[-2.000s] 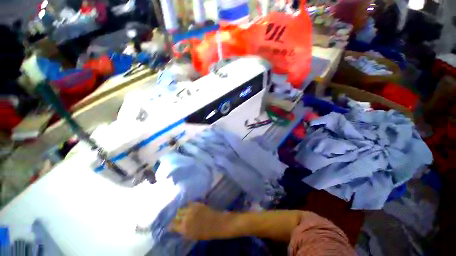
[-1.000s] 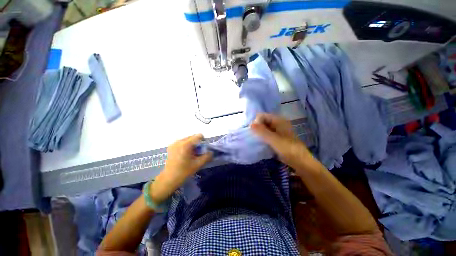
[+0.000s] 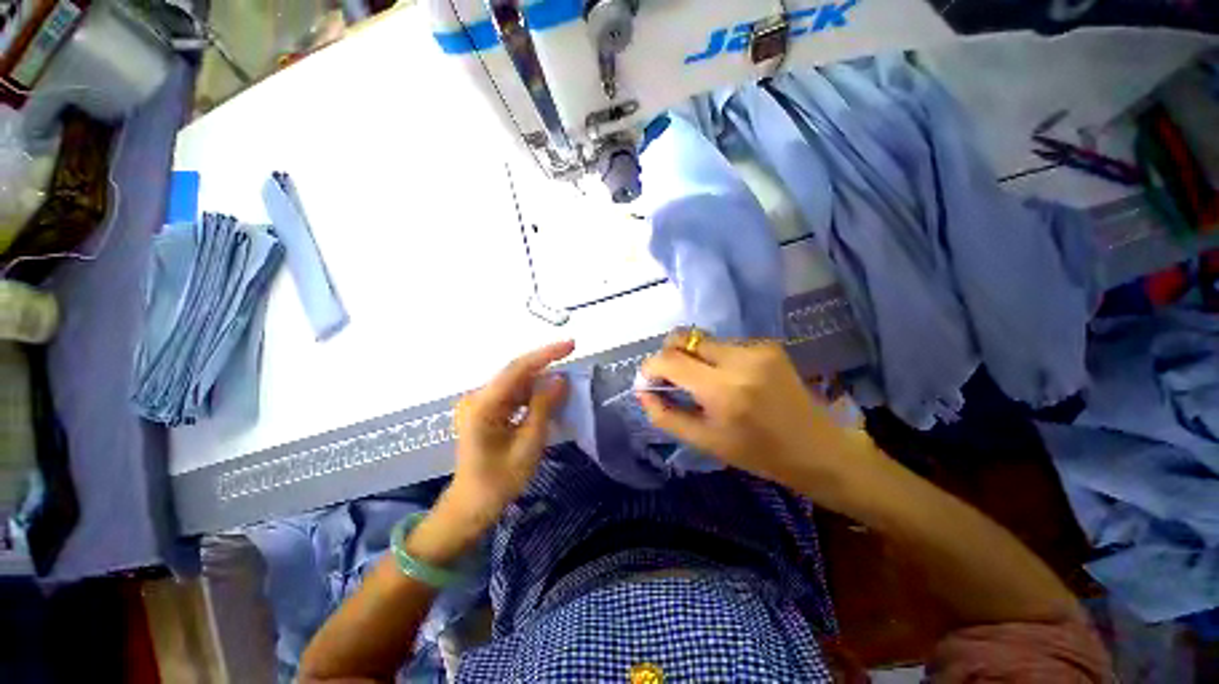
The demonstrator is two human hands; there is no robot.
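Note:
A light-blue garment panel (image 3: 719,254) runs from beside the presser foot (image 3: 618,171) over the table's front edge. My left hand (image 3: 501,425) is at the left of its hanging end, fingers apart, with no clear grip on the cloth. My right hand (image 3: 742,401), with a yellow ring, is over the cloth; its thumb and fingertips pinch a thin white strand, likely thread (image 3: 618,397). More light-blue panels (image 3: 909,241) lie draped right of the needle area. A stack of narrow light-blue bands (image 3: 207,321) and one separate band (image 3: 308,254) lie on the left.
The white sewing machine head (image 3: 695,40) stands over the table. A ruler (image 3: 334,454) runs along the front edge. Dark snips (image 3: 1090,158) lie at the right. Blue cloth (image 3: 1156,454) is heaped at the lower right. A cloth-covered side surface (image 3: 114,441) is at the left.
The view has swung from the machine's side to over the table, then shifted slightly. My left hand's fingers have spread from the cloth; my right hand now pinches the strand.

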